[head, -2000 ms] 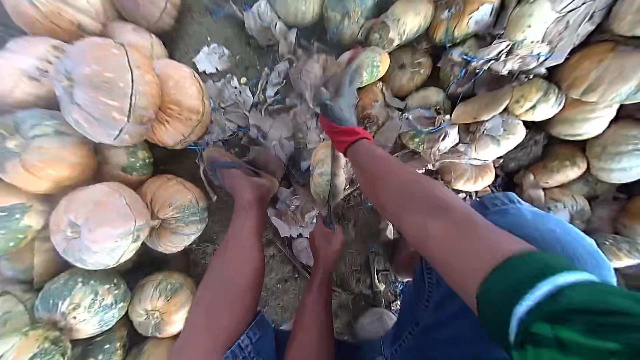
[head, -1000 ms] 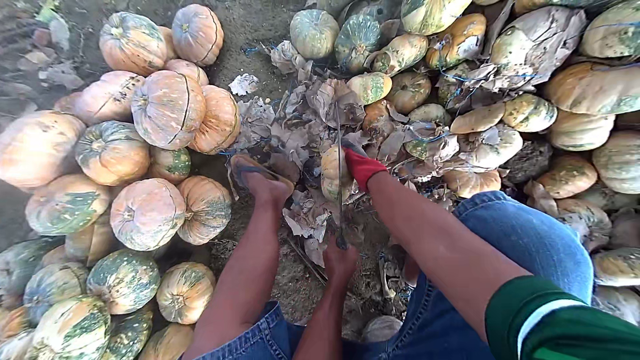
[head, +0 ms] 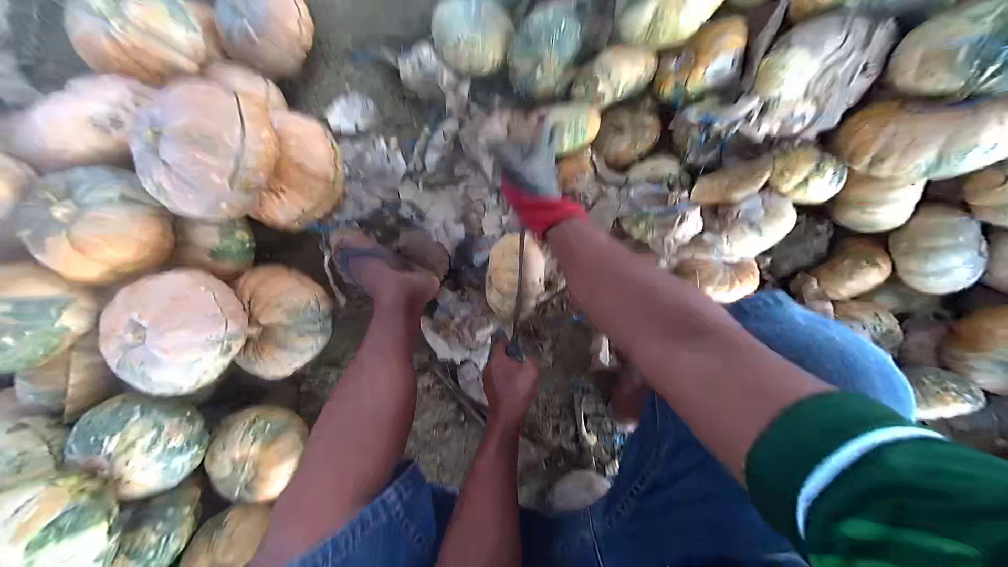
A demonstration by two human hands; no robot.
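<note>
My left hand point(head: 510, 379), bare, is closed around the dark handle of a long, thin-bladed knife point(head: 519, 287). Its blade points away from me, over or against a small pale orange squash point(head: 504, 276) on the ground. Beyond that squash, my right hand point(head: 529, 161) wears a grey glove with a red cuff and reaches over dry, crumpled leaves point(head: 433, 197). Motion blur hides its fingers and whether it touches anything. A yellowish squash point(head: 575, 127) lies just right of the glove.
Ribbed pumpkins point(head: 173, 331) are piled along the left. More squash point(head: 937, 244) fill the right side, with dry leaves and blue string among them. My sandalled foot point(head: 378, 264) stands between the left pile and the small squash. A stick point(head: 461, 394) lies nearer me.
My gloved right hand has moved forward from beside the small squash to over the leaves. The knife has stayed in my left hand, its blade now lower in view. The view has shifted.
</note>
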